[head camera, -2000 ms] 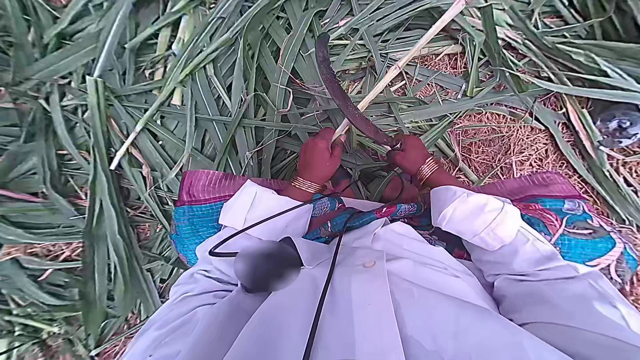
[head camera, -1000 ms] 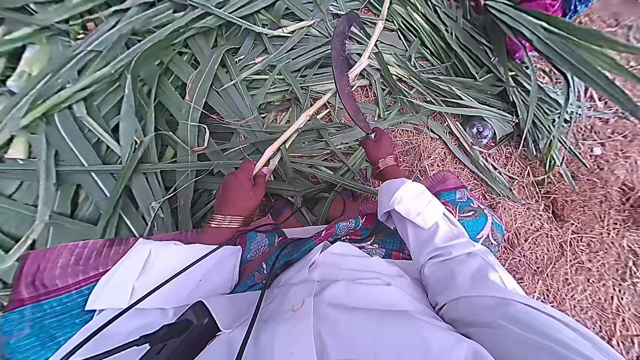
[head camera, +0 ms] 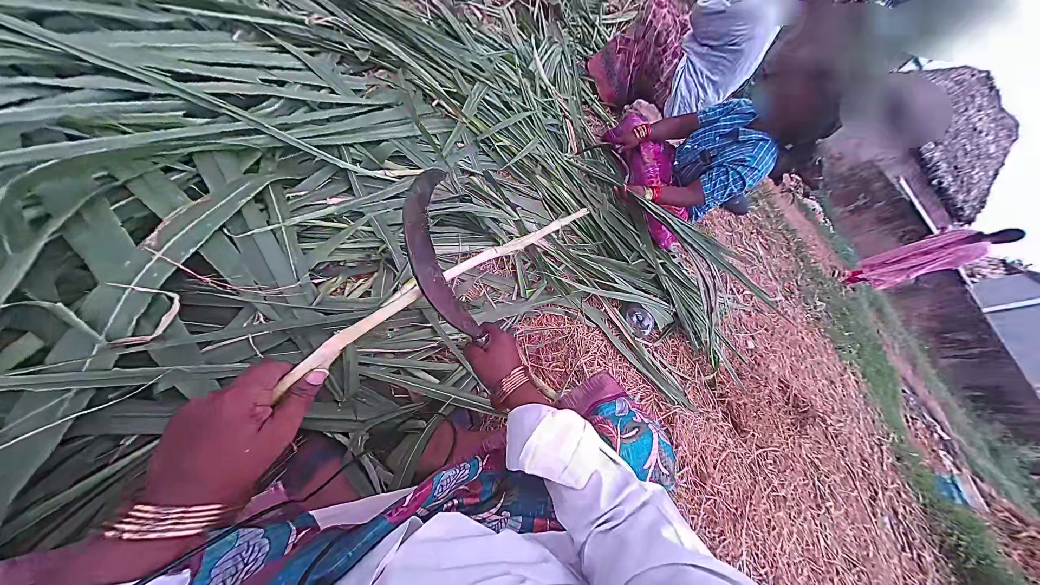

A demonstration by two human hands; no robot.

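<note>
My left hand (head camera: 231, 431), with bangles at the wrist, grips the thick end of a pale stripped stalk (head camera: 382, 313) at the lower left. The stalk slants up and right over long green leaves. My right hand (head camera: 497, 357) holds a sickle by its handle, which the fingers mostly hide. The sickle's dark curved blade (head camera: 426, 256) points up and crosses the stalk near its middle; whether they touch I cannot tell.
Cut green leaves (head camera: 211, 195) cover the ground ahead and left. Dry straw (head camera: 780, 455) lies on the right, with a clear round object (head camera: 639, 319) beside the leaves. Another person's hands (head camera: 638, 191) hold leaves at the upper right. A pink-clothed person (head camera: 926, 256) is farther off.
The view has swung strongly, bringing other people and a wall into sight. My left hand and right hand have moved apart since two seconds ago, still holding stalk and sickle.
</note>
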